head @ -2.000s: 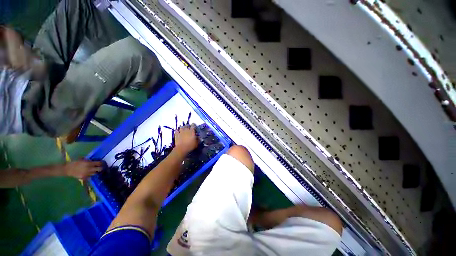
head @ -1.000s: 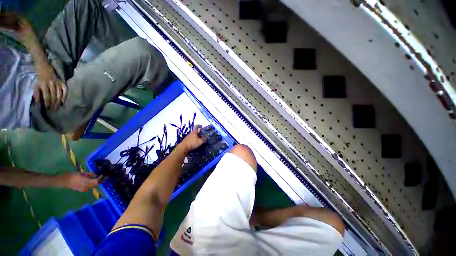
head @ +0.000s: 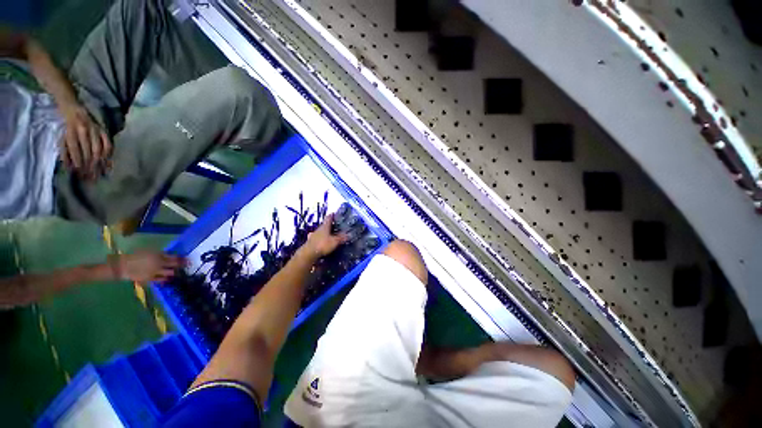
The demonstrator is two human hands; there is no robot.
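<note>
Black power adapters (head: pixel 355 236) stand packed at the right end of a blue bin (head: pixel 251 182), with thin black cords tangled across its middle. More dark units fill the bin's near side. My left hand (head: pixel 326 237) reaches in from the bottom, below a blue sleeve, and touches the adapters at the right end. Its fingers are small and blurred among the black units, so whether it grips one is unclear. My right hand is not in view.
A coworker's grey-trousered leg (head: pixel 188 121) is beyond the bin. A person's hand (head: pixel 150 266) is at the bin's left corner. Stacked blue crates (head: pixel 138 376) stand lower left. The perforated rack shelf (head: pixel 468 134) with dark squares runs along the right.
The person's hand at the bin's left corner has moved up along the rim. The coworker's other hand has come to rest on the lap. My left hand has shifted slightly among the adapters.
</note>
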